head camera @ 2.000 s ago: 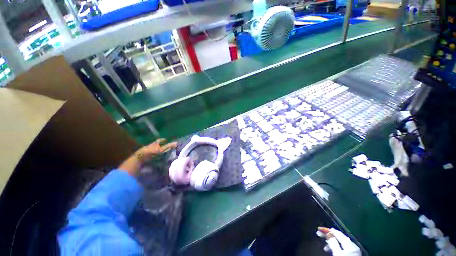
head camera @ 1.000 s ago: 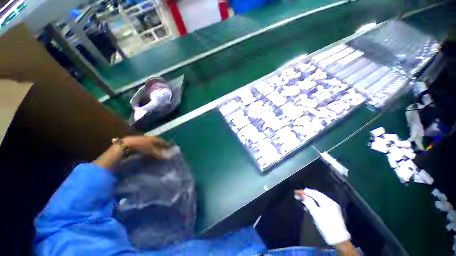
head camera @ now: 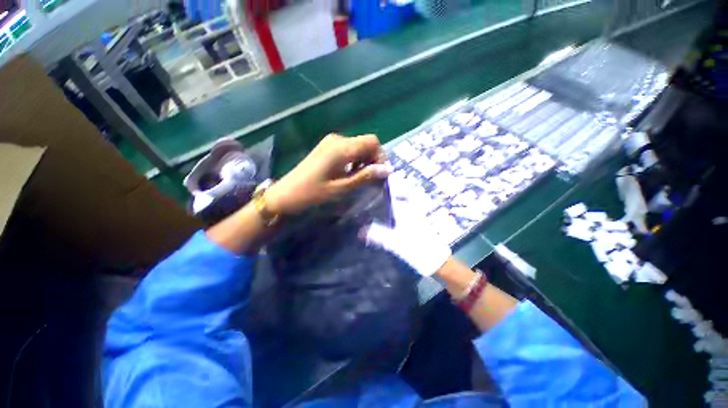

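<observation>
A dark grey, limp, semi-see-through bag [head camera: 335, 279] hangs in front of me over the bench's front edge. My bare left hand [head camera: 339, 163] pinches its upper edge between thumb and fingers. My white-gloved right hand [head camera: 411, 235] is at the bag's right side with its fingers on the upper edge. Whether the bag holds anything cannot be told. A pink-and-white headset [head camera: 227, 171] lies on dark bag material on the green line at the left, beyond my left forearm.
A clear blister tray [head camera: 471, 171] filled with white pieces lies right of my hands, with empty trays [head camera: 595, 80] behind it. Loose white pieces [head camera: 613, 243] lie on the green bench at right. An open brown carton [head camera: 80, 175] stands at the left.
The headset has gone from the near bench to the line behind. My left hand has raised the grey bag and moved right; my right hand has come up from the lower right to the bag.
</observation>
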